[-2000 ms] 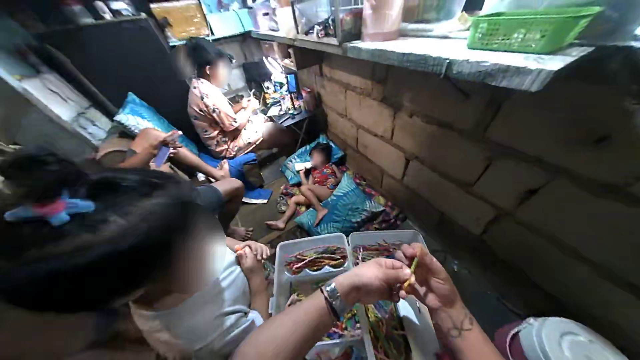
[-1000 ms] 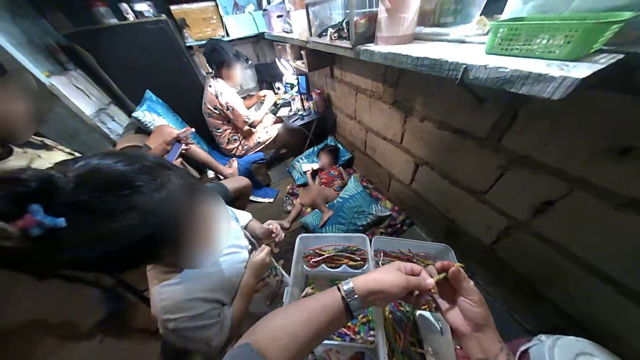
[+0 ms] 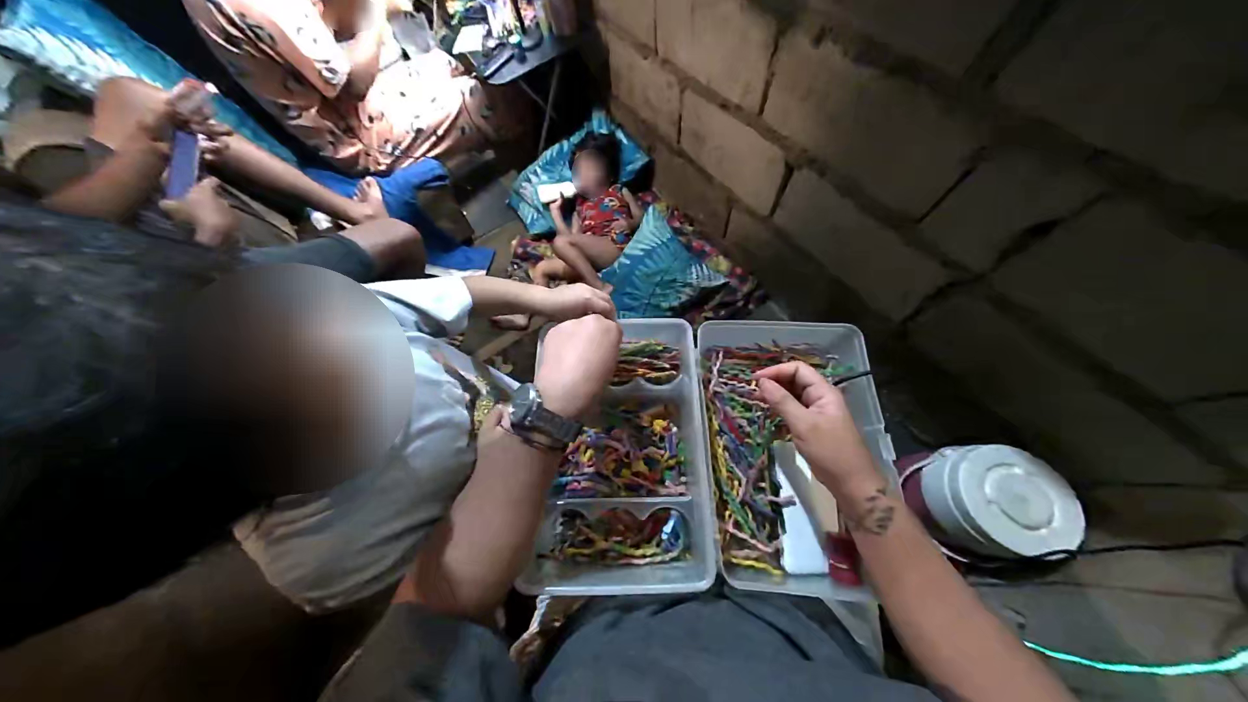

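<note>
An open clear plastic box [image 3: 707, 531] rests at my lap. Its left half has compartments of short colourful twisted cords [image 3: 624, 453]; its right half holds longer multicoloured cords [image 3: 743, 439], with a white flat object [image 3: 801, 517] lying on them. My left hand [image 3: 582, 356], with a watch on the wrist, is bent over the upper left edge of the box, its fingers hidden. Over the right half is my right hand [image 3: 804, 395], thumb and fingertips close together; a thin dark strand shows beside it, and whether the fingers hold anything is unclear.
A person in a white shirt [image 3: 429, 380] sits close at my left, a hand near the box. Beyond, a small child lies by blue pillows [image 3: 663, 263], and other people sit at the upper left. A lidded jug [image 3: 1004, 502] stands right, beside a block wall [image 3: 877, 195].
My hands, together over the box earlier, are now apart: the left at the box's left side, the right over its right half. The thin yellowish piece between them no longer shows. The view has tipped down.
</note>
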